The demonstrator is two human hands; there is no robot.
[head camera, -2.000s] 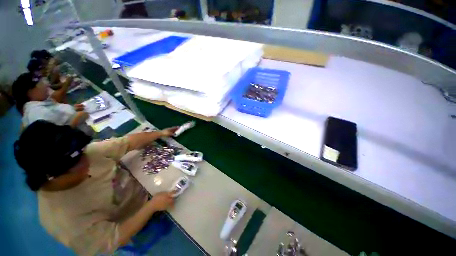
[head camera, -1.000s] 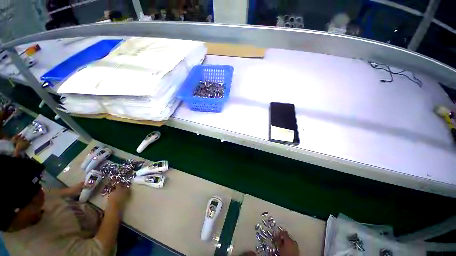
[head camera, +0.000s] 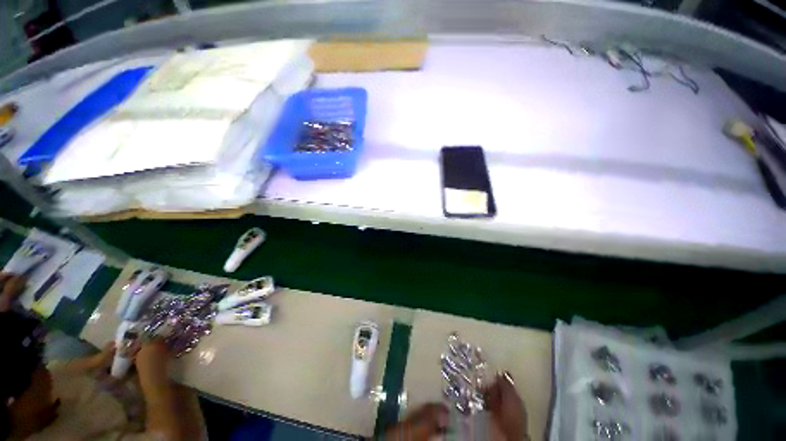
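Observation:
Small shiny plated parts (head camera: 462,372) lie in a loose pile on the beige work board (head camera: 530,344) at the bottom right of centre. My left hand (head camera: 422,424) is at the pile's lower left, cut off by the bottom edge and blurred; its grip is unclear. My right hand (head camera: 504,408) is at the pile's right side, with a small shiny plated part at its fingertips. A white sheet (head camera: 560,388) to the right bears several separate heaps of plated parts (head camera: 662,374).
A white handheld device (head camera: 363,357) lies on the neighbouring board. At left, a person (head camera: 95,396) reaches to another pile (head camera: 185,319) among several devices. The long shelf (head camera: 586,181) holds a blue basket (head camera: 317,164) of parts, stacked sheets (head camera: 172,112), a black phone (head camera: 466,172) and cables (head camera: 638,69).
The view has swung right and down. Both my hands now show at the pile, and more of the sheet with the heaps is visible. The other person's hand remains at their pile.

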